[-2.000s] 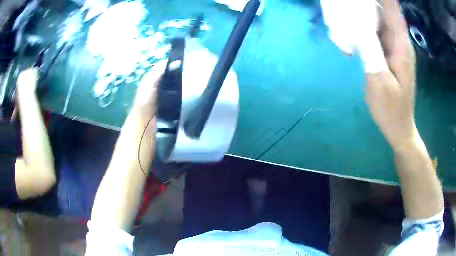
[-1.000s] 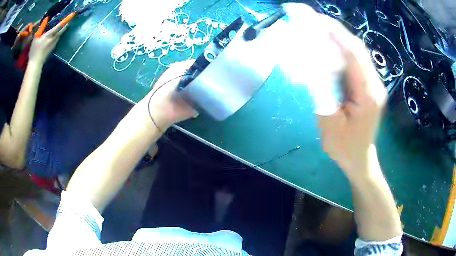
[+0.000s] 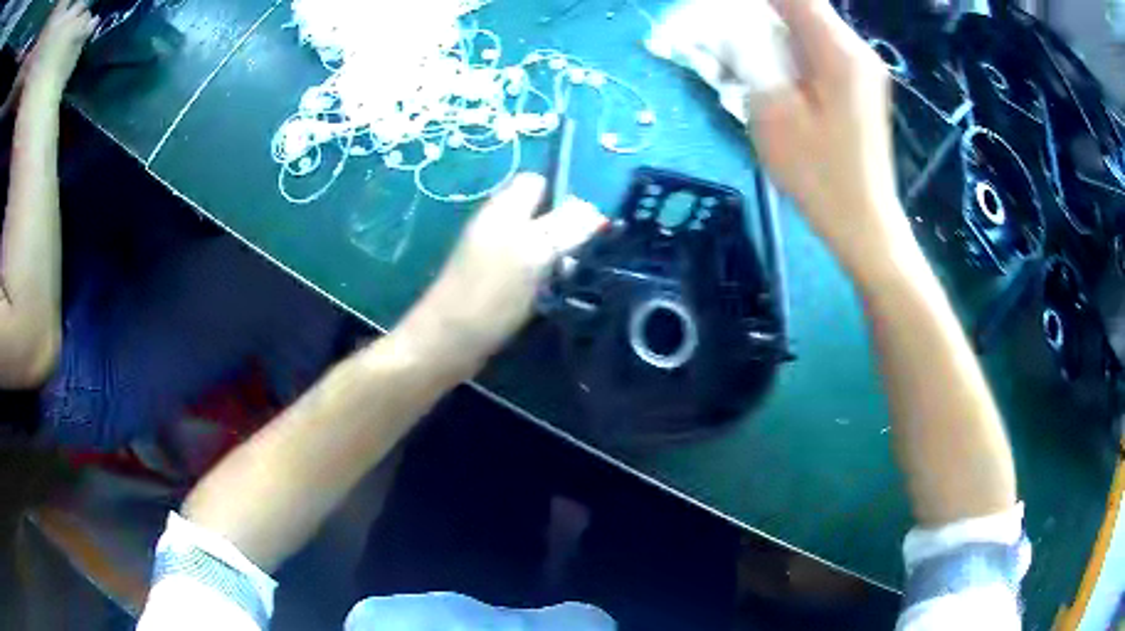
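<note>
A black plastic housing (image 3: 672, 382) lies inside up near the bench's front edge, its round end toward me and its squared end with small holes away. A shiny ring (image 3: 664, 334) surrounds its centre hole. Straight bars stand out along both sides. My left hand (image 3: 524, 253) grips the housing's left side by the left bar. My right hand (image 3: 820, 123) is above and beyond the housing, at a crumpled white tissue or rag (image 3: 728, 47); its fingertips are cut off by the top edge.
A tangled pile of white cord with small discs (image 3: 413, 93) lies at the back left. Several black housings (image 3: 991, 203) are grouped at the right. A neighbouring worker's arm (image 3: 35, 210) is at the far left. Yellow-orange edging (image 3: 1102, 555) runs at the lower right.
The housing has turned from showing its smooth grey outside to showing its inside, and has come down to the bench. My right hand has moved up and away with the white tissue.
</note>
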